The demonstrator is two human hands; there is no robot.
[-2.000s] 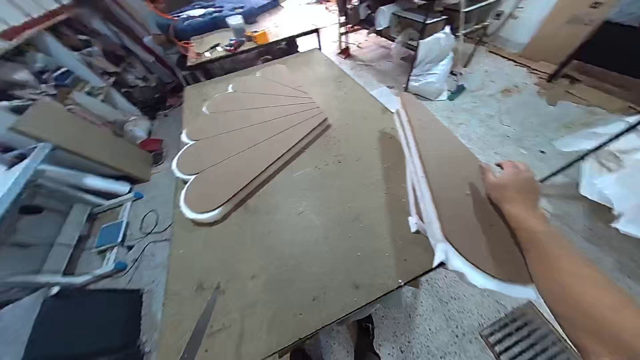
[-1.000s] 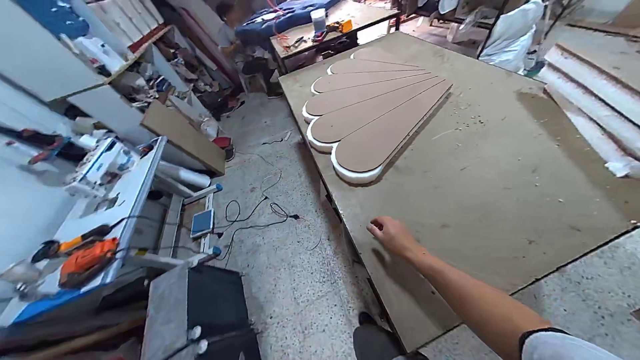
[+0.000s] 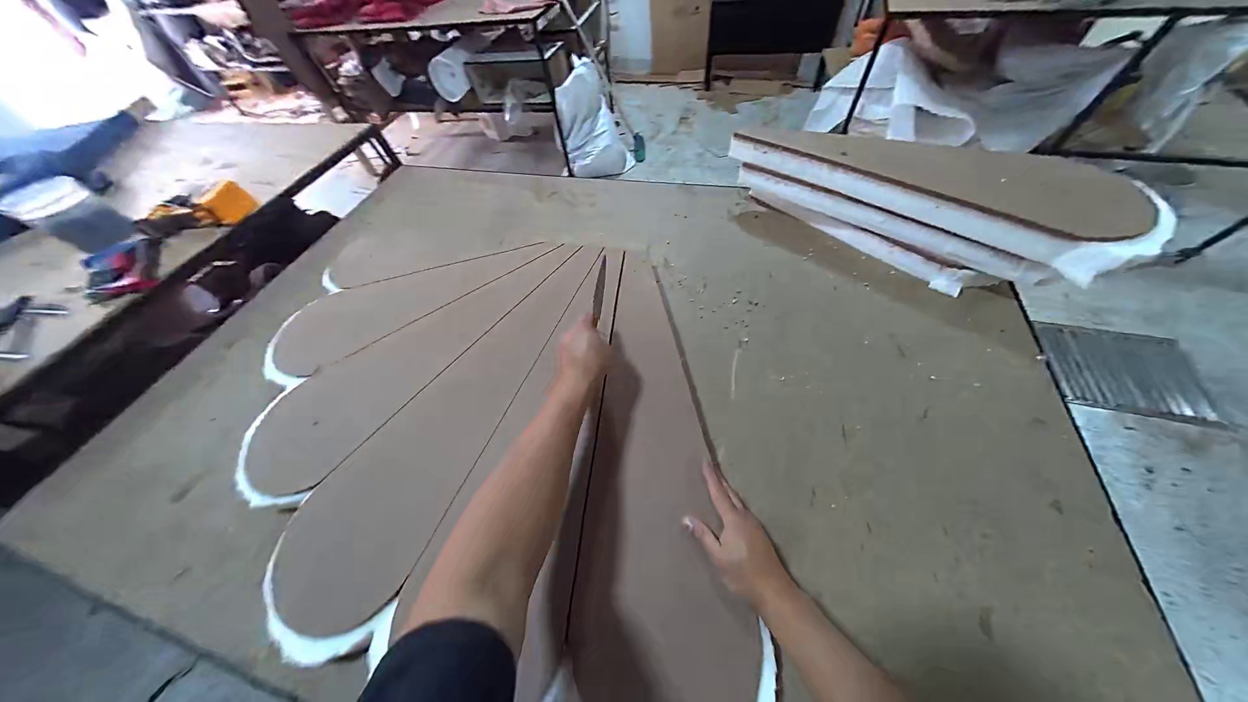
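Tan board panels with rounded ends and white padding underneath (image 3: pixel 351 561) lie side by side in a fan on the large wooden tabletop (image 3: pixel 877 468). My left hand (image 3: pixel 583 353) rests, fingers curled, near the narrow end of the fan, at a seam between panels. A thin dark sliver shows just beyond its fingers; whether it is a blade or a gap cannot be told. With its fingers spread, my right hand (image 3: pixel 736 546) touches the right edge of the rightmost panel (image 3: pixel 663 439). My left forearm hides part of the panels beneath it.
Similar padded panels (image 3: pixel 975 185) are stacked at the table's back right corner. A floor grate (image 3: pixel 1131 370) lies beyond the right edge. On another table at left are a bucket (image 3: pixel 68 214) and a yellow object (image 3: pixel 228 202). A white sack (image 3: pixel 590 117) stands behind.
The view has swung over the fan. Both hands are now on the panels; one second ago a single hand was by the table's near edge. More panel now extends at the fan's right side.
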